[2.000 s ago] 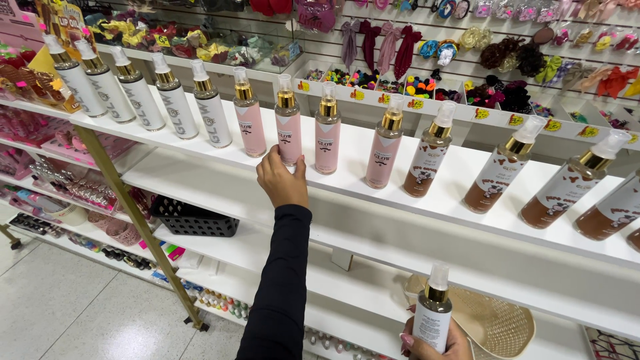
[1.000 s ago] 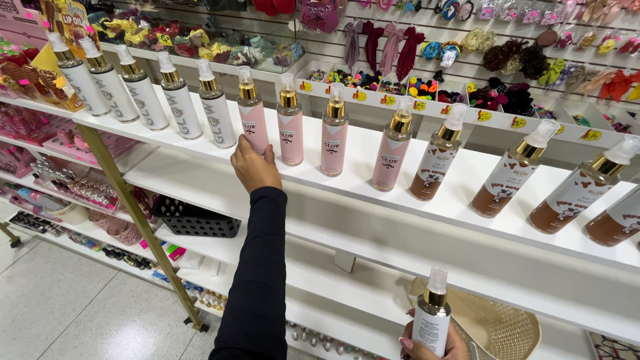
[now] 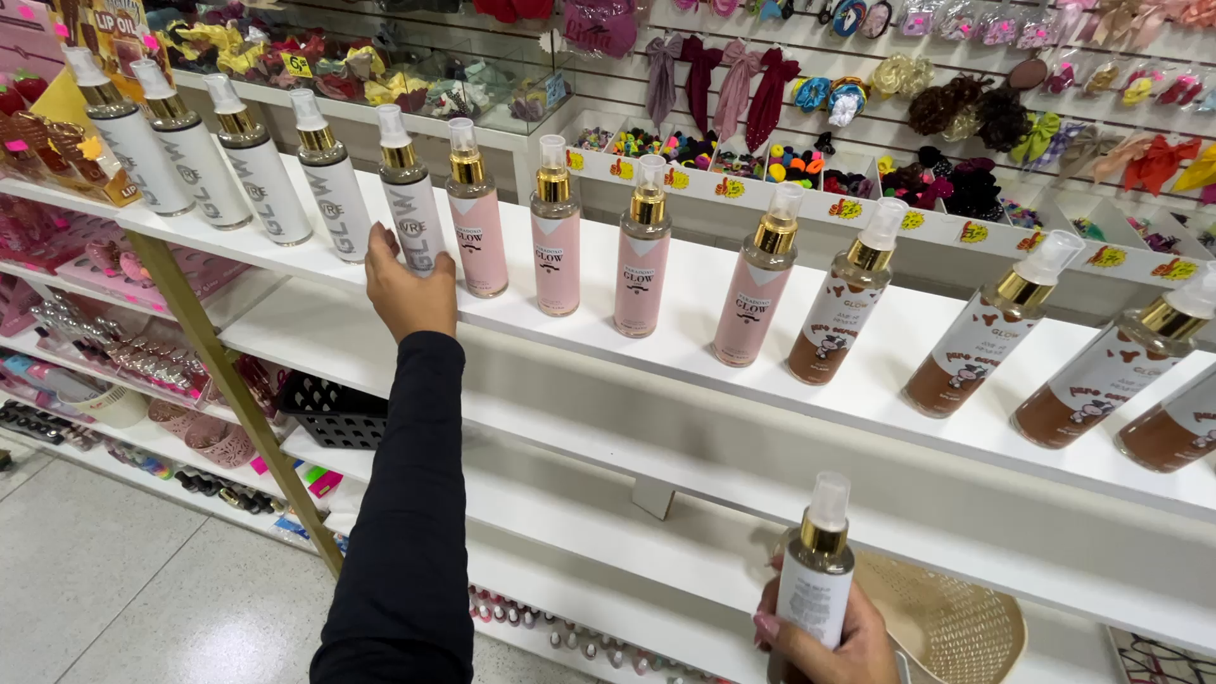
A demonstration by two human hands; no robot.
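Spray bottles stand upright in a row on a white shelf board. My left hand (image 3: 410, 285) has its fingers around the lower part of a white-labelled spray bottle (image 3: 410, 214), the rightmost of several such bottles. Just right of it is a pink-labelled spray bottle (image 3: 477, 237), followed by more pink ones. Farther right stand brown-and-white spray bottles (image 3: 836, 313). Low at the right, my right hand (image 3: 836, 627) holds another white-labelled spray bottle (image 3: 815, 589) with a gold collar and clear cap, its small-print side showing. That bottle's base is hidden.
A gold shelf post (image 3: 223, 389) stands at the left, with a black plastic basket (image 3: 337, 410) beside it on a lower shelf. A beige woven basket (image 3: 950, 617) lies behind my right hand. Boxes of hair accessories (image 3: 722, 180) line the unit behind; a yellow display box (image 3: 85, 152) sits at far left.
My left hand has moved left along the row, from the pink bottles to the rightmost white-labelled one. The pink bottles at the left now stand more evenly spaced. My right hand still holds its bottle.
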